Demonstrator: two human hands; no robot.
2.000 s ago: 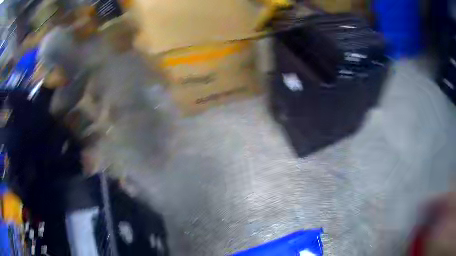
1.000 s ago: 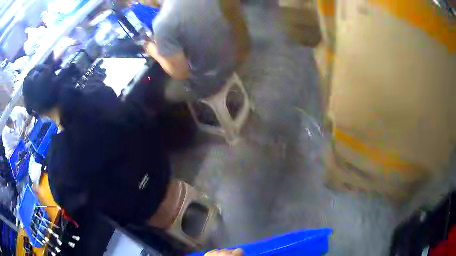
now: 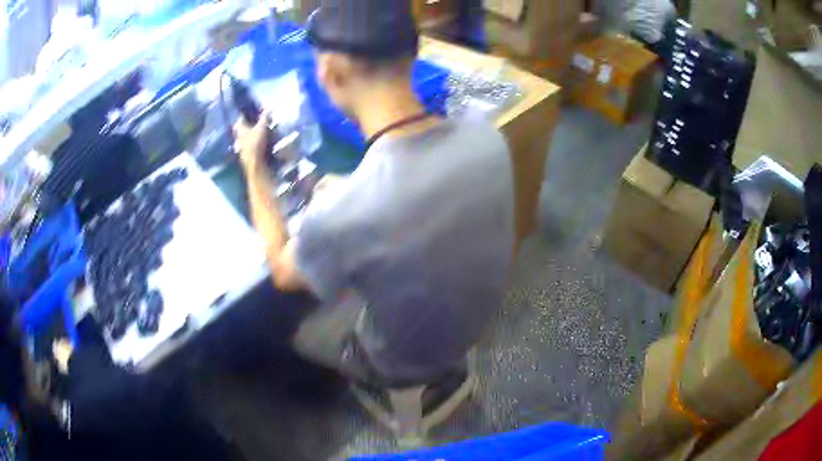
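A blue plastic bin [image 3: 505, 445] shows at the bottom edge of the head view, cut off by the frame; only its far rim and part of a side are seen. Its contents are out of the picture. Neither of my hands is in view now. A piece of red fabric or material [image 3: 798, 441] shows at the bottom right corner; I cannot tell what it belongs to.
A person in a grey shirt [image 3: 415, 243] sits on a stool ahead at a bench with a white surface [image 3: 212, 248] holding many dark parts. Part of a dark-clothed person [image 3: 135, 405] is at lower left. Cartons [image 3: 662, 221] and an open box of dark parts [image 3: 789, 288] stand right.
The view has swung and moved on, bringing the seated person, bench and right-hand cartons into sight. The blue bin stays at the bottom edge. Fingers seen at its rim a second ago are gone.
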